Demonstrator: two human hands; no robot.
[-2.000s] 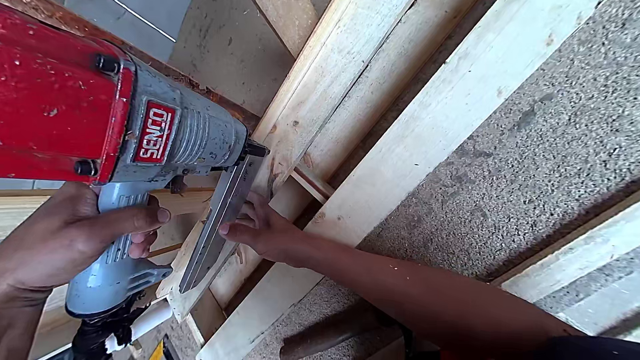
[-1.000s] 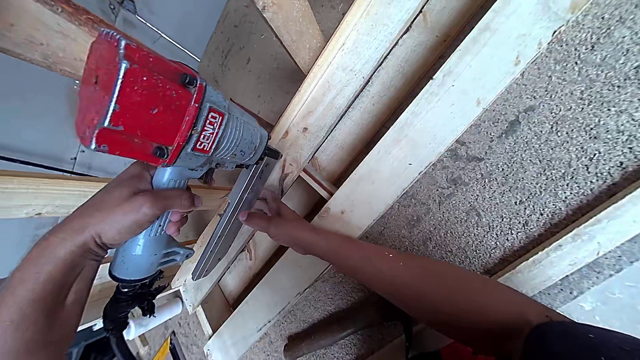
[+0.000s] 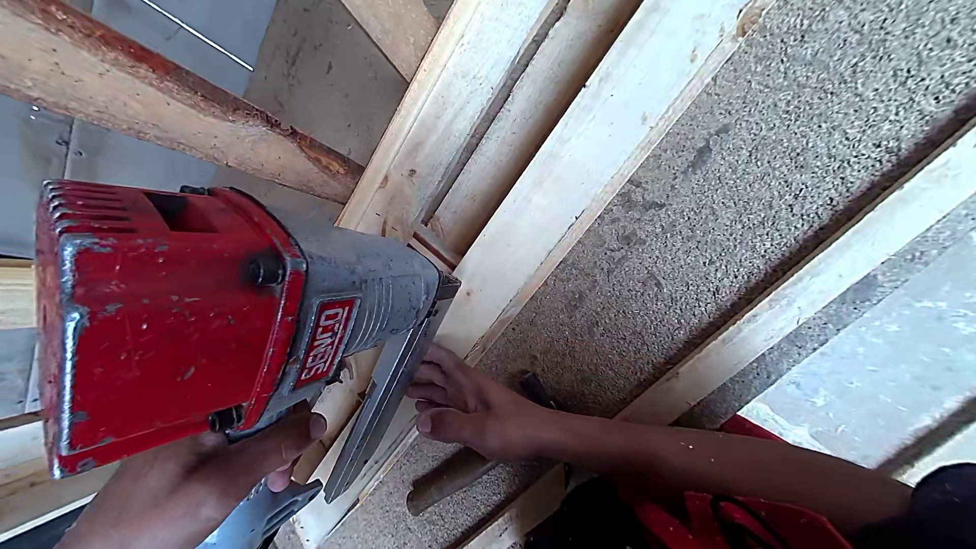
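Observation:
My left hand [image 3: 191,473] grips the handle of a red and grey Senco pneumatic nailer [image 3: 175,305]. The nailer's nose lies over a pale wooden board [image 3: 564,183], beside a short wooden crosspiece between boards. Its long metal magazine [image 3: 374,412] slants down across the board. At the board's edge, my right hand [image 3: 473,404] lies beside the magazine, fingers bent and thumb below them. Its fingertips are partly hidden, so its hold is unclear. Another pale board [image 3: 457,99] runs alongside, past the nose. The nailer hides part of the wood.
A rough timber [image 3: 152,107] crosses at upper left. Speckled concrete-like ground [image 3: 732,206] lies right of the boards, with another wooden length [image 3: 808,297] beyond. A brown cylindrical handle-like object [image 3: 450,476] lies below my right hand. Red and black fabric shows at bottom right.
The nailer's nose has moved from the inner board, across the crosspiece, to the outer board. My right hand has shifted to the outer board's edge. The view has also shifted.

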